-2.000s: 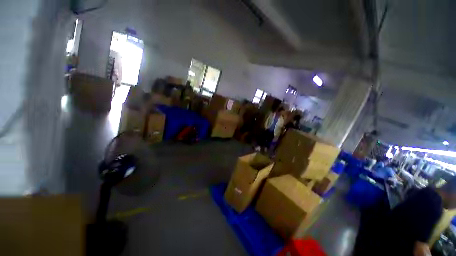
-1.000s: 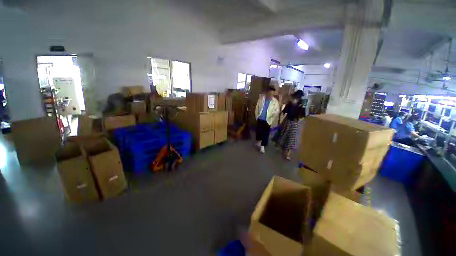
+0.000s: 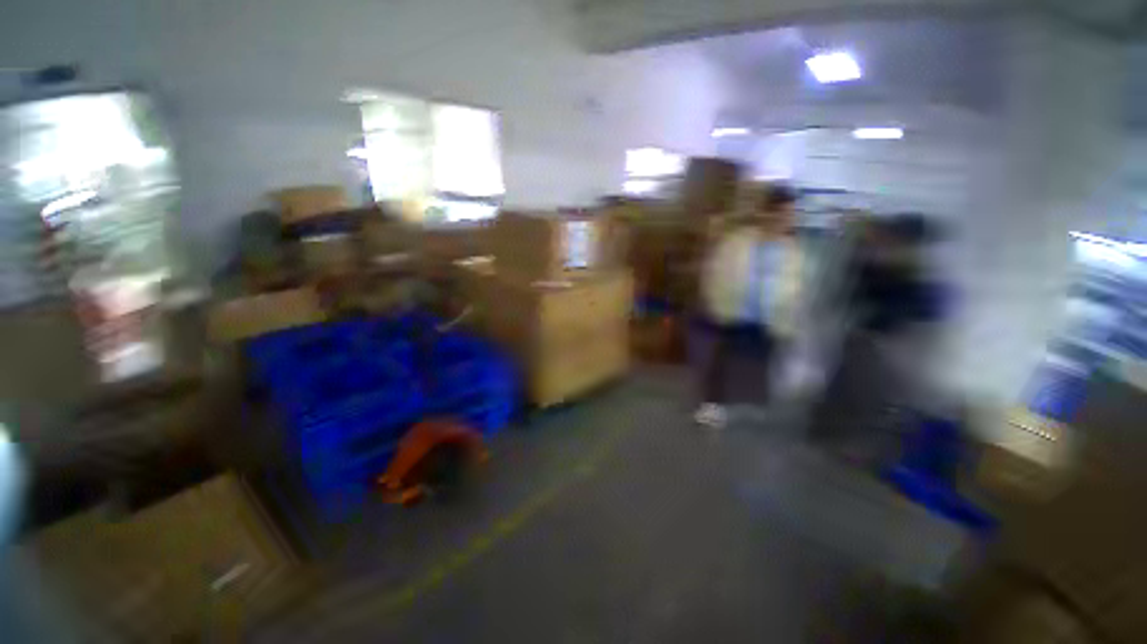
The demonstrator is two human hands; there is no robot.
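Neither of my hands is in the picture. The frame is strongly blurred. Nearest in front of me, a brown shipping carton (image 3: 189, 560) with a small white mark stands at the lower left, cut off by the edge. Other brown cartons (image 3: 1082, 541) are at the lower right, also cut off. A stack of blue pallets (image 3: 365, 390) lies left of the middle, with the orange base of a hand pallet truck (image 3: 434, 460) at its front.
Brown cartons (image 3: 579, 333) with a white label sheet stand behind the pallets. A person in a light jacket (image 3: 755, 289) and a person in dark clothes (image 3: 887, 315) stand on the right. A yellow line (image 3: 503, 528) crosses the floor. A bright doorway is at the far left.
The view has moved forward; the blue pallets, labelled cartons and two people look larger. The open carton formerly low in the middle has left the view there.
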